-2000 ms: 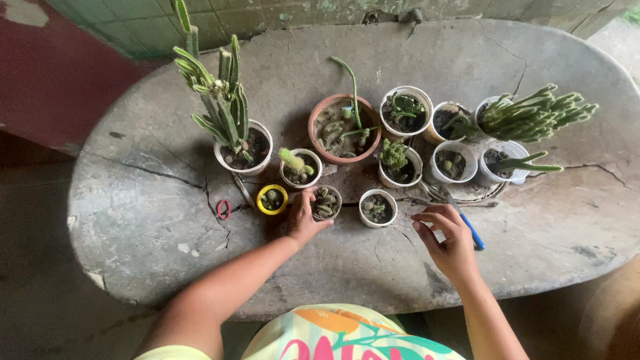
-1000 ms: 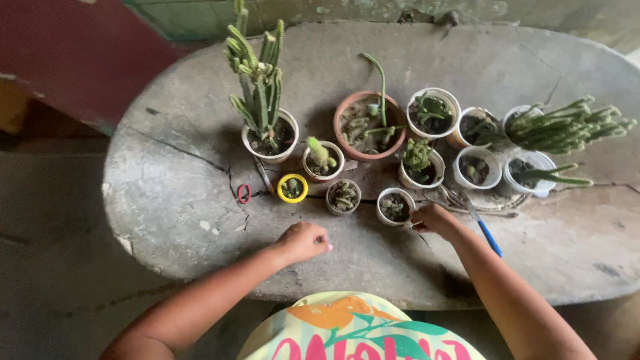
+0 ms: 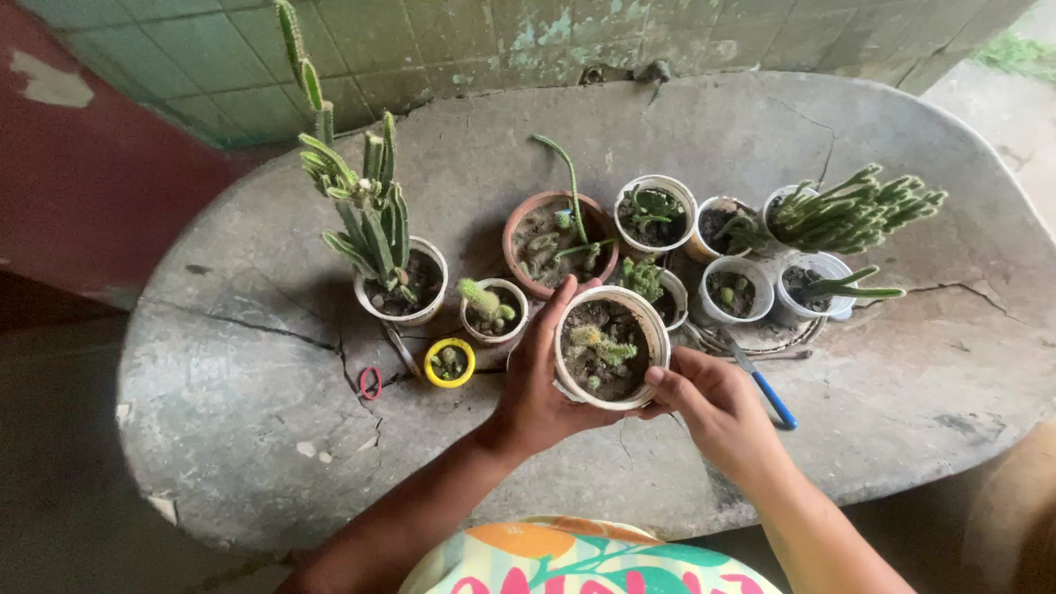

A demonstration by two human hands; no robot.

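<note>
A round white pot with small cacti in soil [image 3: 612,348] is held up above the table's near part, tilted toward me. My left hand [image 3: 540,384] wraps around its left side and underside. On its lower right rim rest the thumb and fingers of my right hand [image 3: 718,404]. Behind it stand a terracotta-coloured pot [image 3: 513,247] with a long curved stem and a white pot with a bushy succulent [image 3: 678,301]. To the left are a small cactus in a white pot [image 3: 492,312] and a little plant in a yellow-rimmed pot [image 3: 450,363].
The cracked oval concrete table [image 3: 247,429] meets a tiled wall [image 3: 462,49]. A tall cactus [image 3: 375,223] stands left, with a red ring [image 3: 370,384] nearer me. Several potted plants cluster right, including a bushy cactus [image 3: 858,210]. A blue-handled knife [image 3: 774,400] lies by my right hand.
My left hand, a loose fist near the table's front edge one second ago, now grips a white pot raised toward me. My right hand, then beside a small pot, now touches the raised pot's rim.
</note>
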